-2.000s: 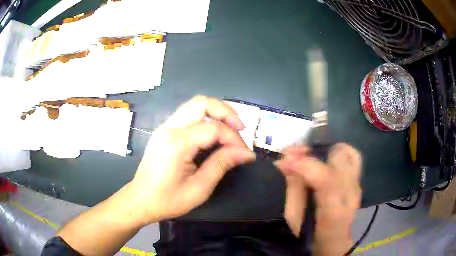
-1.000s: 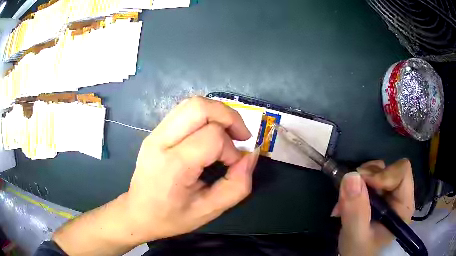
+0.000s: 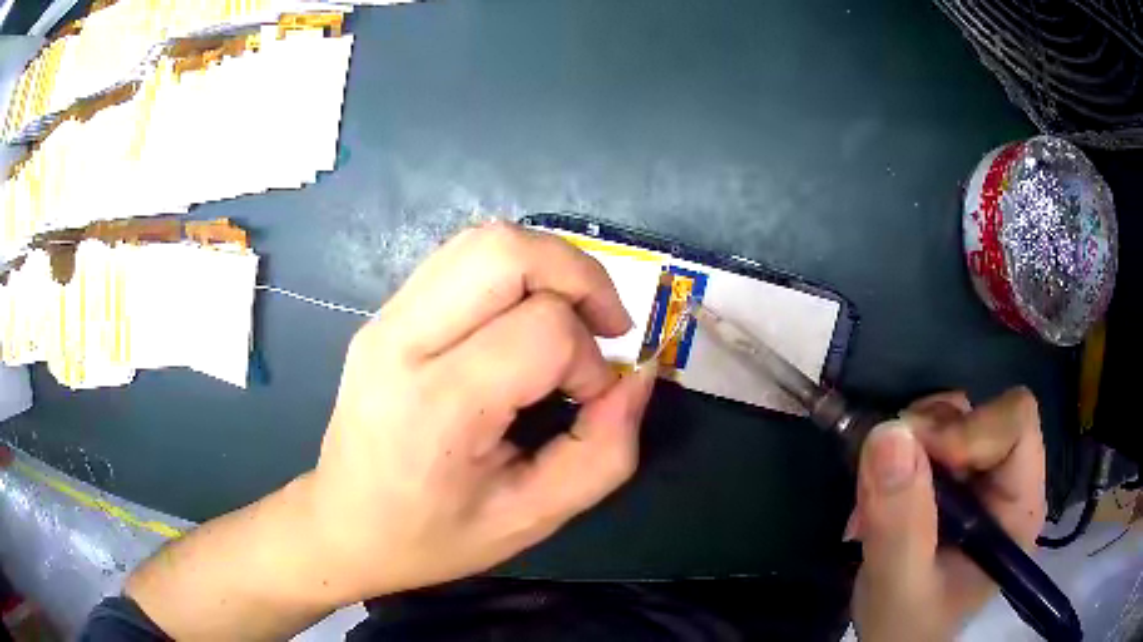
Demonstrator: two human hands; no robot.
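A dark-rimmed, phone-like housing [image 3: 765, 329] lies on the mat with white faces showing. A blue strip with an orange flex cable [image 3: 678, 301] crosses its middle. My left hand [image 3: 483, 401] covers the housing's left part and pinches thin solder wire [image 3: 313, 300] between thumb and forefinger. The wire's end reaches the orange strip. My right hand [image 3: 946, 502] holds the soldering iron [image 3: 821, 404] like a pen, its tip at the strip's right side near the wire end. Whether the tip touches the pads is hard to tell.
Rows of stacked white modules [image 3: 176, 144] with orange tabs lie at the left on the green mat [image 3: 602, 113]. A red-and-white tin [image 3: 1053, 238] of shiny silver material stands at the right. A fan's wire guard [image 3: 1059, 63] is at the upper right.
Since two seconds ago, the iron has come down to the strip, where the blue and orange parts now show. Over the last second, both hands have stayed nearly still.
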